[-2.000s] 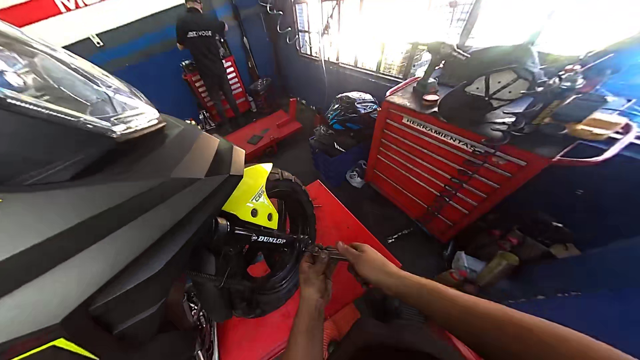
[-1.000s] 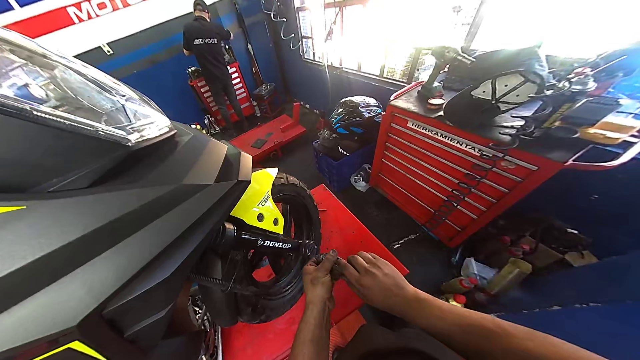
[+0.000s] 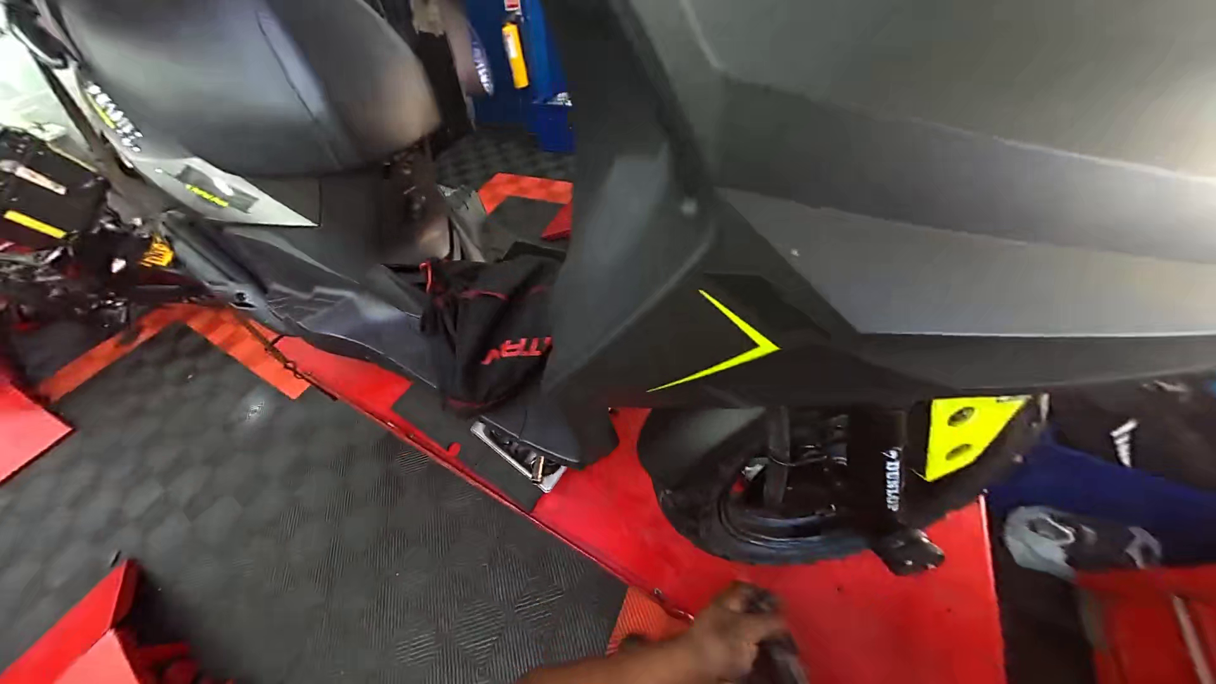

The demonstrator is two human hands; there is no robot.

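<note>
My left hand [image 3: 733,635] is low in the frame, its fingers curled around a small dark object, blurred and too unclear to name. It is over the red lift platform [image 3: 855,608], below the scooter's front wheel [image 3: 760,546] and apart from it. My right hand is out of view. Beside the wheel, the black fork leg [image 3: 879,465] bears Dunlop lettering, with its dark lower end [image 3: 910,553] above the platform. A yellow-green fender piece [image 3: 974,432] is behind the leg. The grey scooter body panel [image 3: 931,218] fills the upper right.
A black cloth with red lettering [image 3: 499,328] lies over the scooter's footboard. The side stand or metal bracket area [image 3: 518,454] is under it. Dark textured floor tiles [image 3: 332,532] lie left of the platform. Red metal parts [image 3: 90,636] are at lower left, a red cabinet [image 3: 1154,617] at lower right.
The view has swung widely to the scooter's side. Both hands were together at the fork's lower end; now my left hand is below and apart from it, and my right hand has left view.
</note>
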